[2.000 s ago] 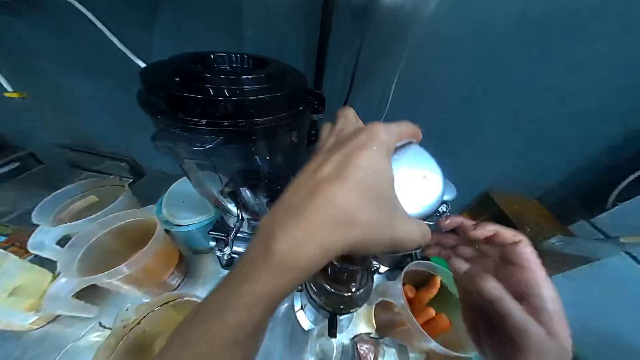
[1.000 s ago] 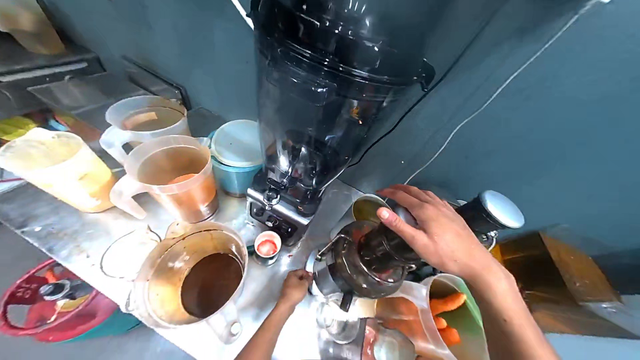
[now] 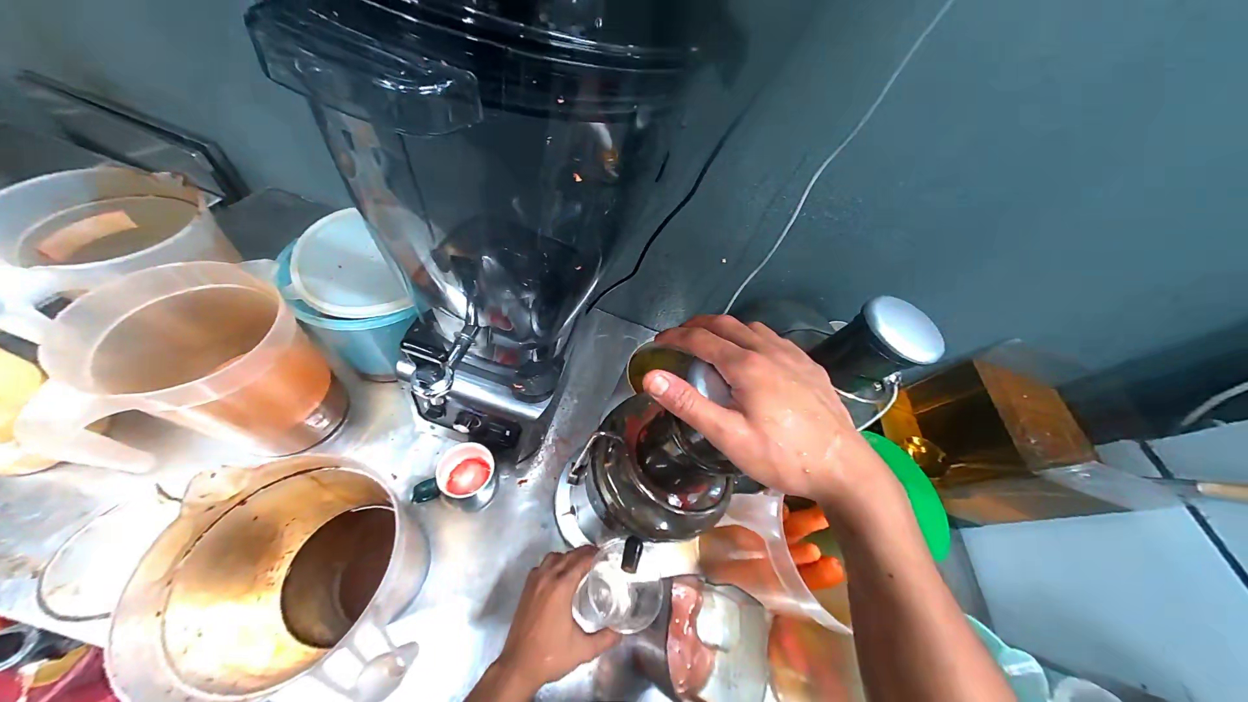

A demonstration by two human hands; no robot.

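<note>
My right hand (image 3: pixel 770 400) lies over a dark cylindrical pusher with a metallic cap, at the top of a slow juicer (image 3: pixel 648 478). Beneath the juicer's small black spout, my left hand (image 3: pixel 561 609) has its fingers around a clear cup (image 3: pixel 616 593). Just right of the juicer stands a translucent plastic pitcher (image 3: pixel 780 546) in front of several carrots (image 3: pixel 814 551). A large blender with a clear jar (image 3: pixel 487 195) rises behind and to the left. Between blender and left hand sits a small metal cup (image 3: pixel 468 476) with red contents.
Translucent pitchers (image 3: pixel 185 351) with brownish residue or liquid crowd the left side, one large pitcher (image 3: pixel 263 575) nearest. A blue lidded tub (image 3: pixel 356 292) stands beside the blender. At the right are a black cylinder with a silver top (image 3: pixel 887 341), a green rim (image 3: pixel 912 497) and a brown box (image 3: pixel 1014 419).
My right hand has stayed on the juicer's top since one second ago. My left hand has moved to the clear cup under the spout. The view has shifted closer.
</note>
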